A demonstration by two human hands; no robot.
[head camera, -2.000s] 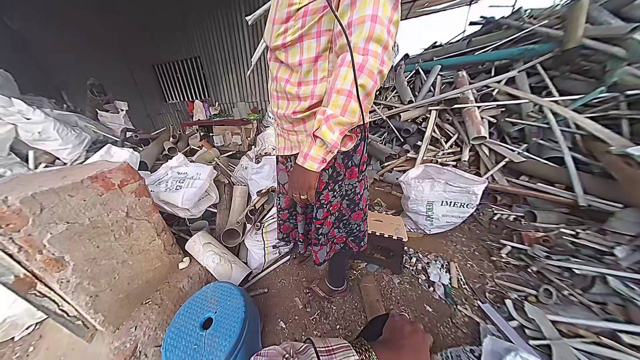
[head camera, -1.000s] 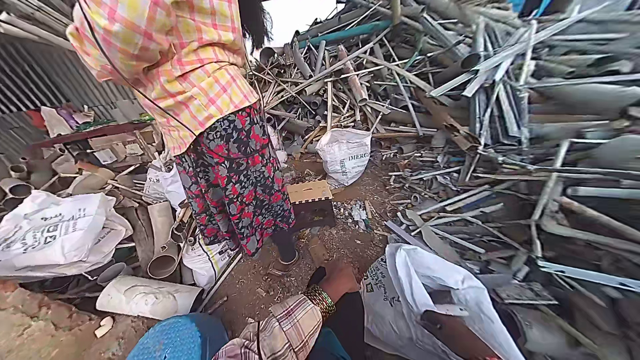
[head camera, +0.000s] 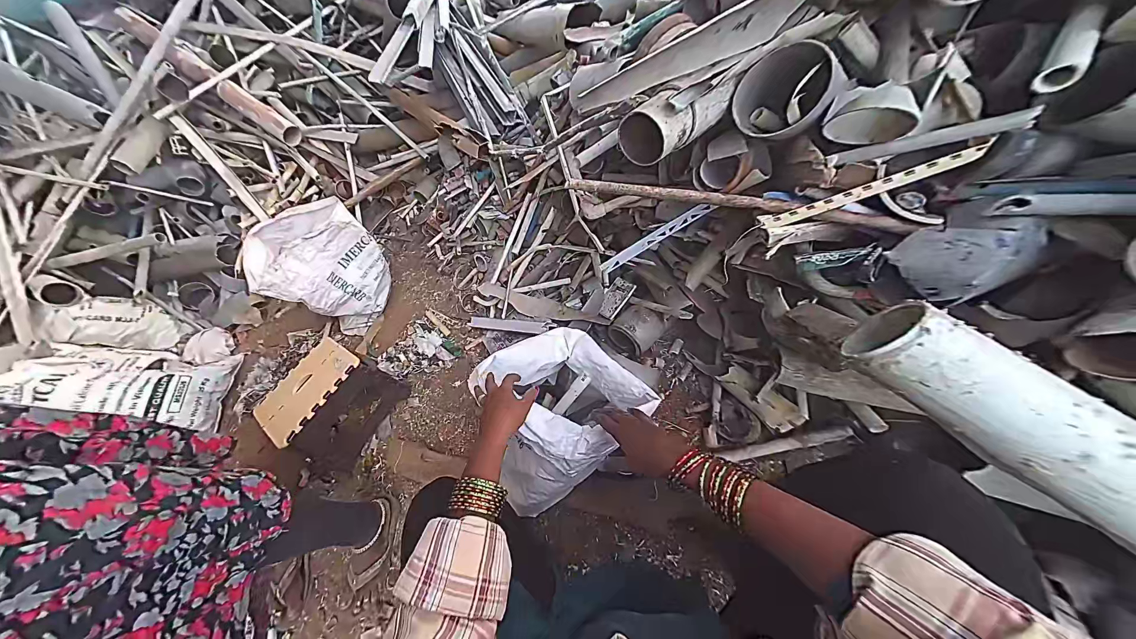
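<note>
An open white woven plastic sack (head camera: 550,470) stands on the ground between my knees, its rim rolled outward. Inside it lie pieces of pale plastic scrap (head camera: 572,395). My left hand (head camera: 506,406) grips the left side of the rim, fingers over the edge. On the right side of the rim rests my right hand (head camera: 643,441); its fingertips are partly lost against the sack's fold, so whether it grips cannot be told. Bangles circle both wrists.
Scrap plastic pipes (head camera: 683,124) are heaped ahead. A large white pipe (head camera: 985,399) reaches in from the right. Another printed sack (head camera: 315,257) and a tan plastic stool (head camera: 306,390) stand at left, near a person in a floral skirt (head camera: 133,524).
The view has swung far right and down. Both my hands are now at the sack's rim; one second ago one hand showed left of the sack, apart from its opening.
</note>
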